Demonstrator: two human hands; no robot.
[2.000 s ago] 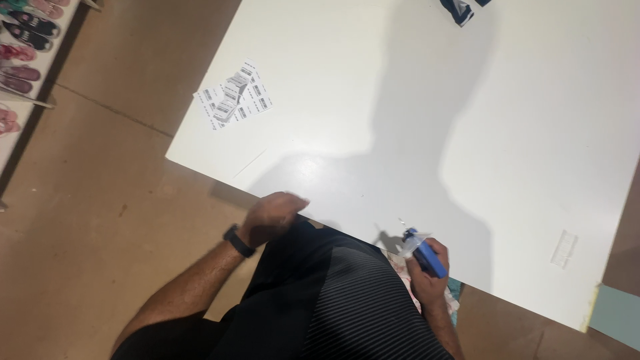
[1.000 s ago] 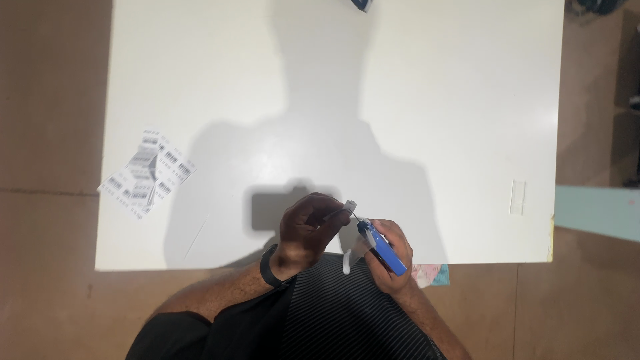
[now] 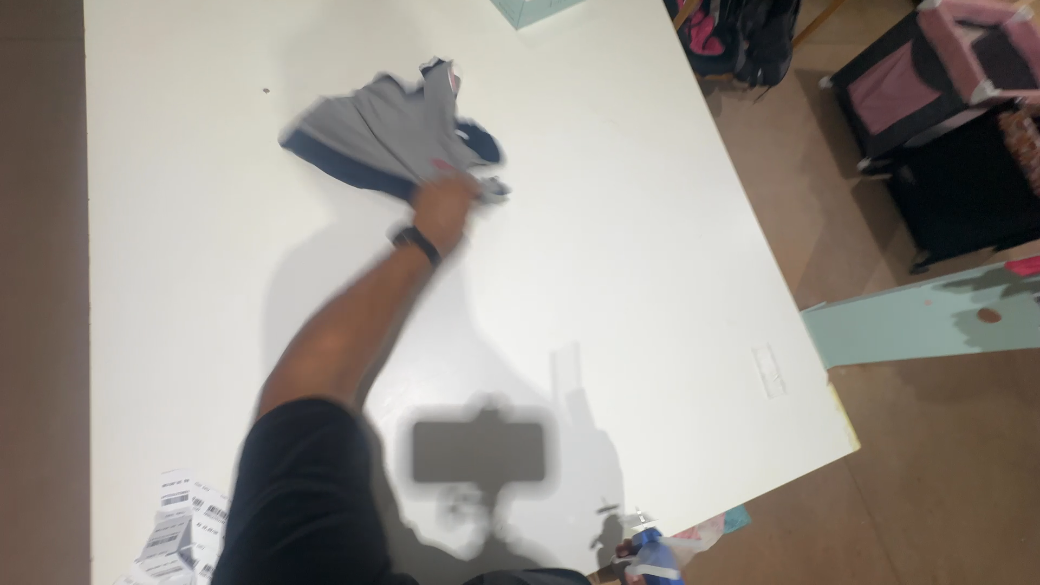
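Observation:
My left hand (image 3: 445, 211), with a dark band on its wrist, reaches to the upper middle of the white table and grips a small grey and navy garment (image 3: 374, 130). The garment is bunched and partly blurred. At the table's near edge my right hand (image 3: 624, 561) is mostly cut off by the frame; it is closed on a blue tagging gun (image 3: 656, 559). The tool's thin tip points over the tabletop, and a whitish strip hangs across its body.
Printed barcode label sheets (image 3: 175, 532) lie at the lower left of the table (image 3: 650, 268). A clear plastic piece (image 3: 768, 370) is near the right edge. A pale green box (image 3: 532, 10) stands at the far edge. Pink and black folding frames (image 3: 918, 89) and a green panel (image 3: 926, 315) are at the right.
My left hand has moved from beside the blue tool out across the table and has taken hold of the garment. The view has shifted strongly towards the table's far part.

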